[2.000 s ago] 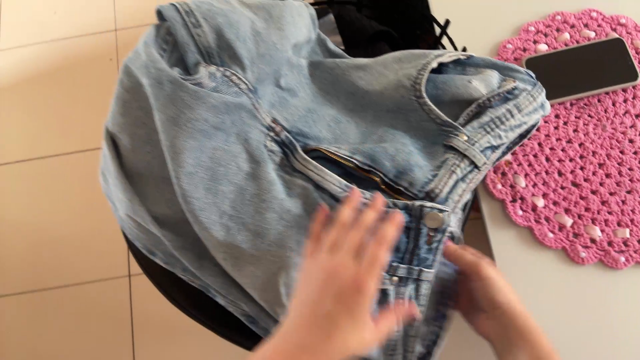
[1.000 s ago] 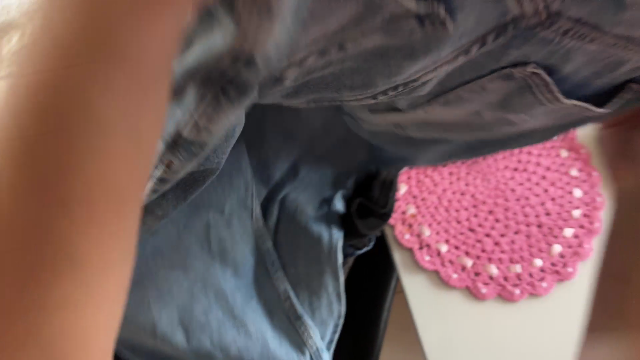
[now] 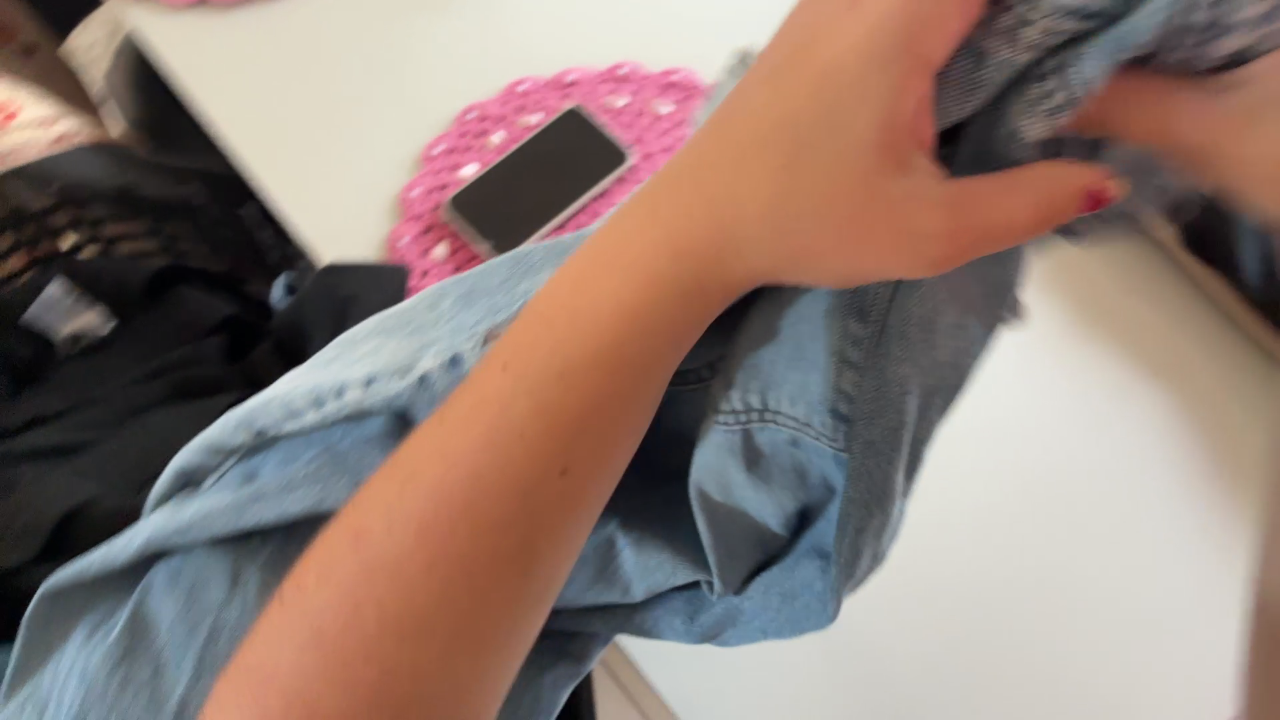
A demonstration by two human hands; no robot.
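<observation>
Light blue denim jeans (image 3: 780,500) stretch from the lower left to the upper right, bunched and partly lifted over the white table. My left hand (image 3: 860,170) reaches across them from the bottom, its thumb with a red nail lying over the gathered denim and its fingers mostly hidden by the fabric. At the upper right edge, my right hand (image 3: 1190,130) is blurred and partly out of frame, its fingers on a frayed, bunched part of the denim close to the left thumb. My left forearm covers the middle of the jeans.
A smartphone (image 3: 540,180) lies on a pink crocheted doily (image 3: 430,215) on the white table (image 3: 1090,480). Black fabric (image 3: 120,420) is heaped at the left, beside a dark openwork container (image 3: 150,215). Part of another pink item shows at the top left.
The jeans, spread with the fly and waistband facing up two seconds ago, are now bunched and lifted, with both hands at their upper right part. The view has swung strongly.
</observation>
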